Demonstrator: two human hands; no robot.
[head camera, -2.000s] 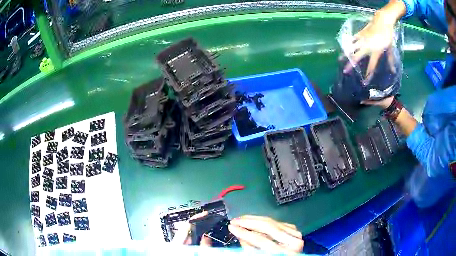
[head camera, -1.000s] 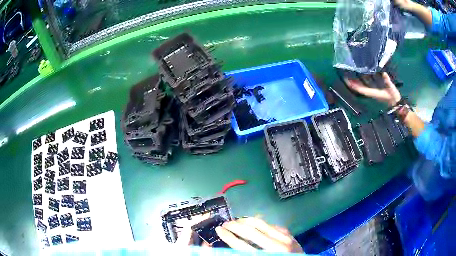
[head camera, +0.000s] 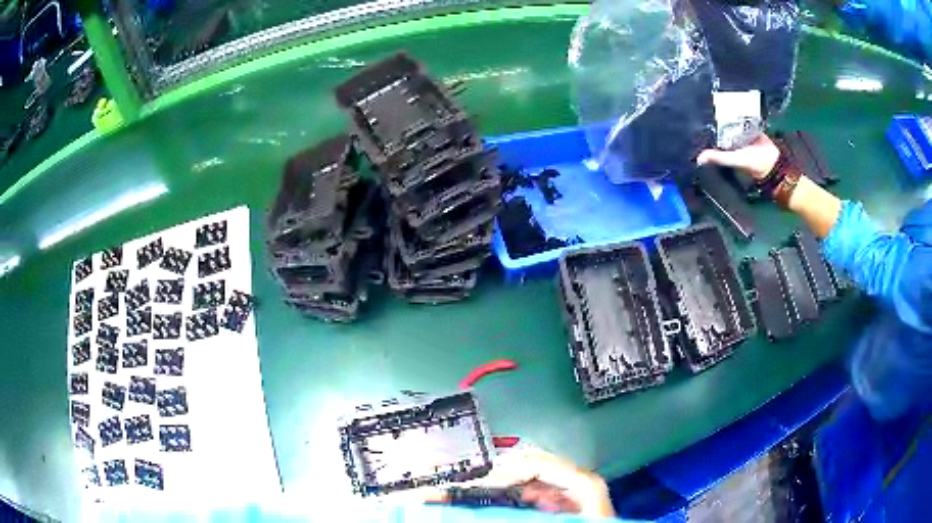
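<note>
A black plastic housing (head camera: 417, 444) lies open side up on the green bench at the bottom centre. My right hand (head camera: 552, 482) is at its lower right, blurred and partly cut off by the bottom edge. Its fingers are closed on a dark part (head camera: 485, 495), seen nearly edge-on below the housing. My left hand is not in view. A pale blurred sleeve runs along the bottom edge. Red-handled nippers (head camera: 488, 371) lie partly hidden behind the housing.
Tall housing stacks (head camera: 424, 153) stand behind. A white sheet (head camera: 230, 409) with rows of small black pieces is left. Right are a blue bin (head camera: 654, 209), two groups of housings (head camera: 616, 322) and dark panels (head camera: 787, 291). Another person's hand (head camera: 751, 158) holds a clear bag (head camera: 649, 92).
The black part has moved from over the housing to below it, with my right hand. My left hand has left the view. The other person's bag has moved left over the blue bin.
</note>
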